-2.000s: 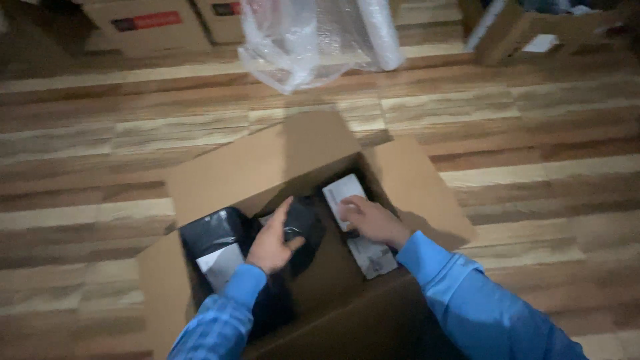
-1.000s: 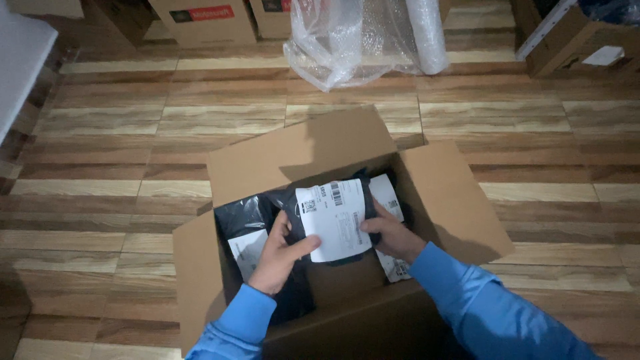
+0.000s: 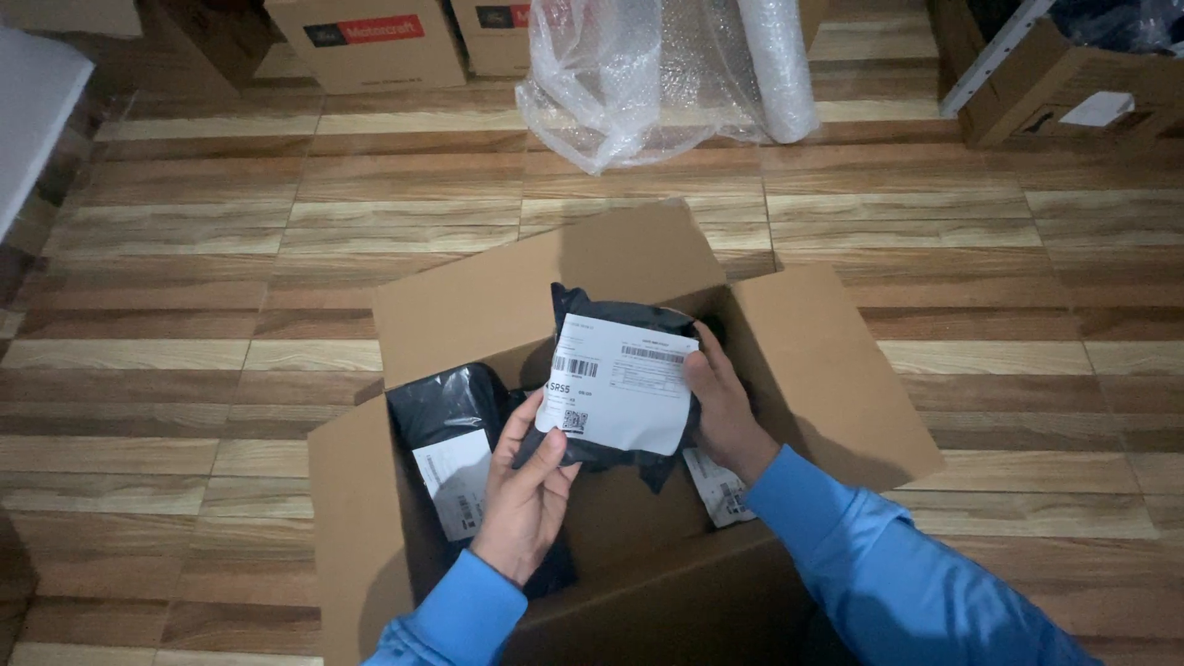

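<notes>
Both my hands hold a small black plastic mailer (image 3: 618,384) with a white printed label facing up, raised over an opened cardboard box (image 3: 546,287). My left hand (image 3: 532,490) grips its lower left corner, thumb on top. On the right edge, my right hand (image 3: 726,398) has its thumb over the label. Inside the box, a larger black plastic package (image 3: 449,398) with a white label lies along the left side. Another labelled package (image 3: 717,486) shows at the right, partly hidden by my right hand. The box's flaps are spread outward.
Bubble wrap (image 3: 647,83) lies on the wood-patterned tile floor (image 3: 176,370) beyond the box. Behind it stand Motorcraft cardboard cartons (image 3: 379,55). An open carton (image 3: 1073,92) with dark plastic in it is at the upper right, beside a metal strip. A white surface (image 3: 37,102) juts in at the upper left.
Two seconds ago my hands were apart, reaching into the box. They then took hold of the small mailer, which is now tilted differently, its label turned.
</notes>
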